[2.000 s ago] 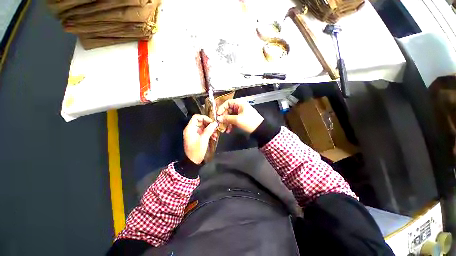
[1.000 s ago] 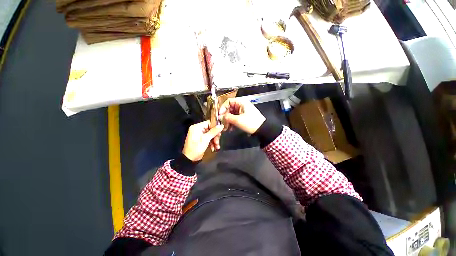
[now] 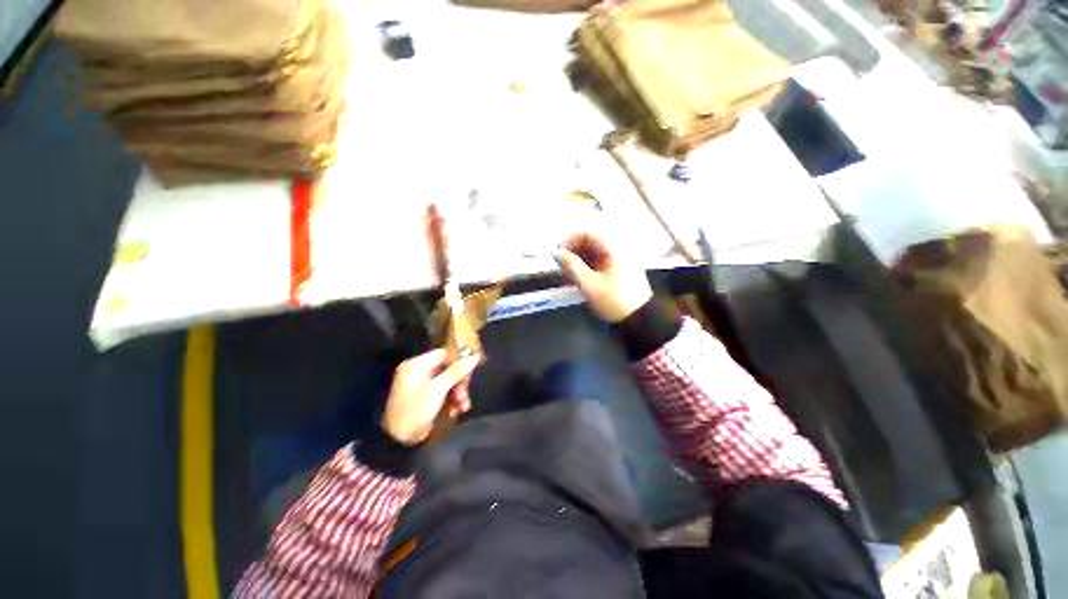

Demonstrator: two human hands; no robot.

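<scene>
My left hand (image 3: 424,393) grips a brown bag piece (image 3: 466,324) just below the table edge, by the tip of the narrow bench bar (image 3: 450,281), whose rear is red-wrapped. My right hand (image 3: 597,272) is lifted at the table edge, away from the piece, thumb and fingers close together. Blur hides whether the fingertips hold anything. The frame is blurred, and the small zipper parts on the piece cannot be made out.
A tall brown bag-piece stack (image 3: 223,88) is at left, a lower stack (image 3: 673,70) at back right. A red tape strip (image 3: 301,240), a wooden-handled hammer (image 3: 650,201) and a fittings dish (image 3: 582,200) lie on the table. A brown tote bag (image 3: 990,334) is far right.
The view has shifted, showing more of the far table. My right hand has left the bag piece and moved right and up to the table edge. My left hand still holds the piece.
</scene>
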